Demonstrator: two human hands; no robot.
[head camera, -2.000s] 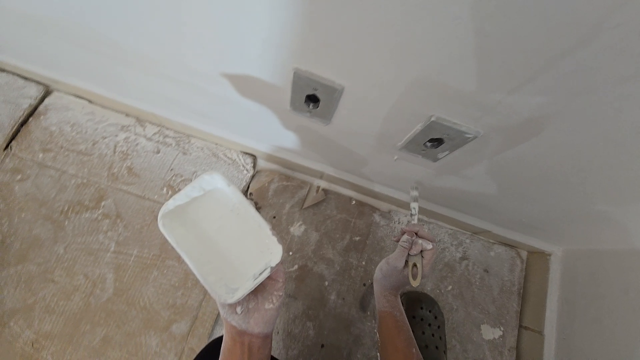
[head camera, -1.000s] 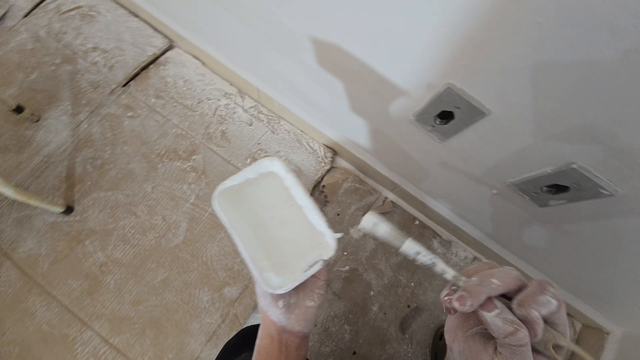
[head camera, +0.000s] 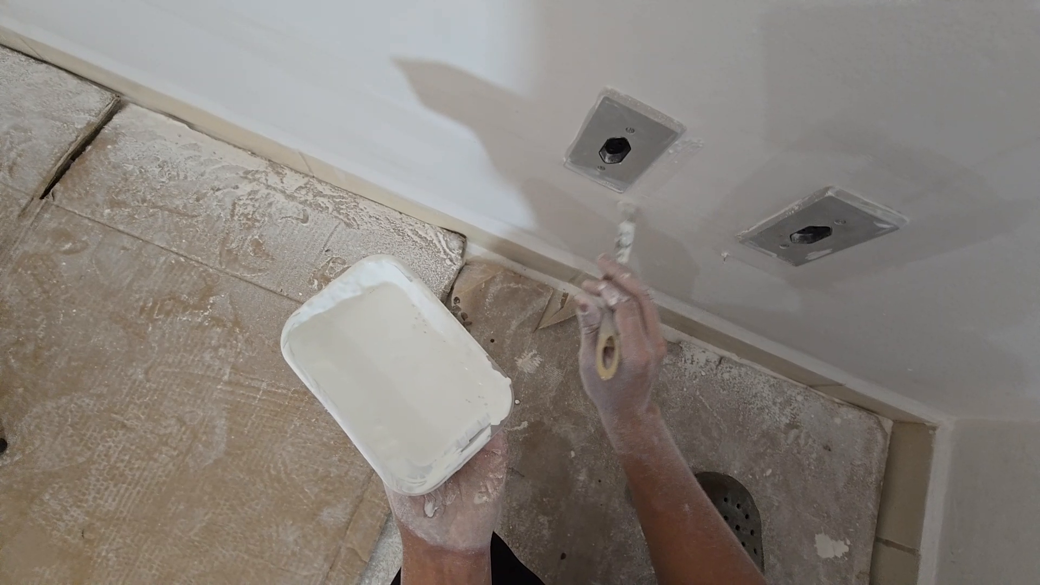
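My left hand (head camera: 455, 504), dusted white, holds a white plastic tub (head camera: 398, 374) from below; white paint lies inside it. In my right hand (head camera: 621, 341) is a paintbrush (head camera: 626, 236), its yellowish handle end with a hole pointing down and its bristles up at the wall. The bristle tip is just below a grey outlet plate (head camera: 624, 140) on the white wall (head camera: 691, 73); whether it touches the wall is hard to tell. A second grey outlet plate (head camera: 821, 226) sits to the right.
Cardboard sheets (head camera: 162, 366) smeared with white cover the floor along a beige tile skirting (head camera: 731, 353). A wall corner stands at the right. A perforated shoe (head camera: 735, 512) shows beside my right forearm.
My right hand has moved the brush from beside the tub up to the wall below the left outlet plate. The tub stays in my left hand. The view has shifted.
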